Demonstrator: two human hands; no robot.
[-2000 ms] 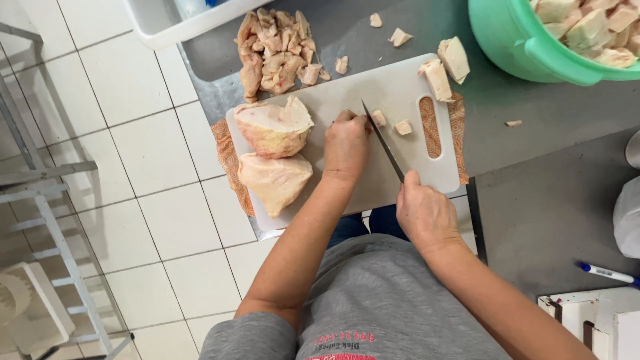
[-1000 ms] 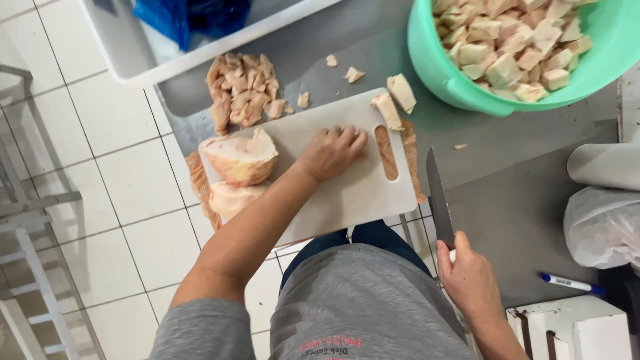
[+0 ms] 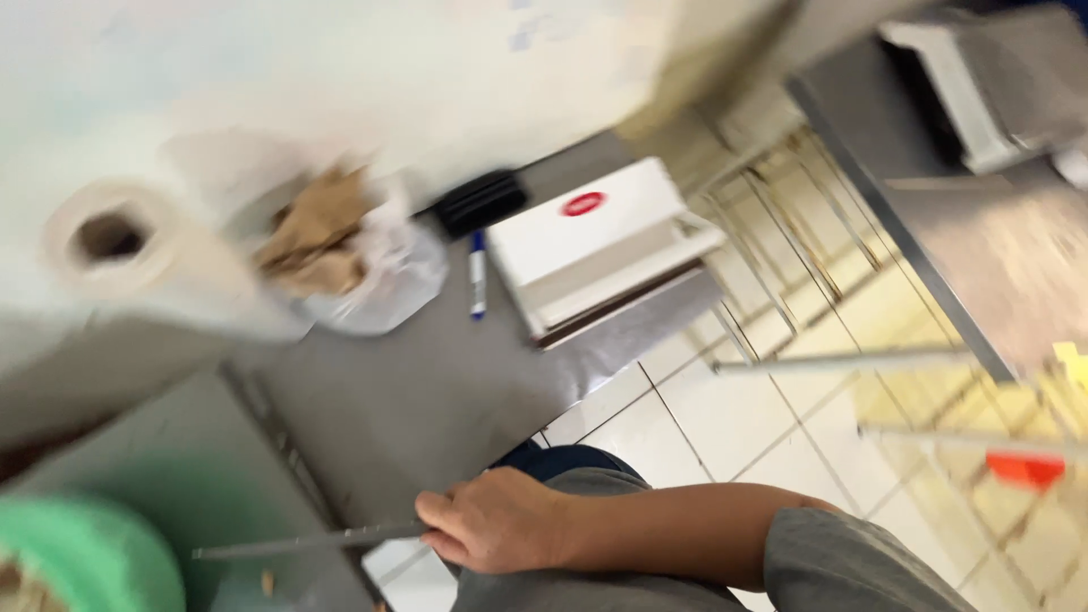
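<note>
My right hand point(image 3: 497, 520) is closed around the handle of a kitchen knife point(image 3: 310, 541), low in front of my body. The blade points left, over the edge of the steel table, toward the green plastic tub point(image 3: 110, 544) at the lower left corner. A bit of the tub's pale contents shows at the frame edge. One small scrap point(image 3: 268, 582) lies on the table below the blade. My left hand, the cutting board and the large meat pieces are out of view.
On the steel counter point(image 3: 382, 408) stand a paper roll point(image 3: 110, 238), a plastic bag with brown paper point(image 3: 374, 280), a blue-and-white marker point(image 3: 478, 276), a black object point(image 3: 483, 202) and a white box point(image 3: 595, 229). Another table point(image 3: 901, 229) is at the right, beyond metal racks.
The view has swung far to the right, away from the board and the meat. The knife stays in my right hand. My left hand, over the board a second ago, has left the picture.
</note>
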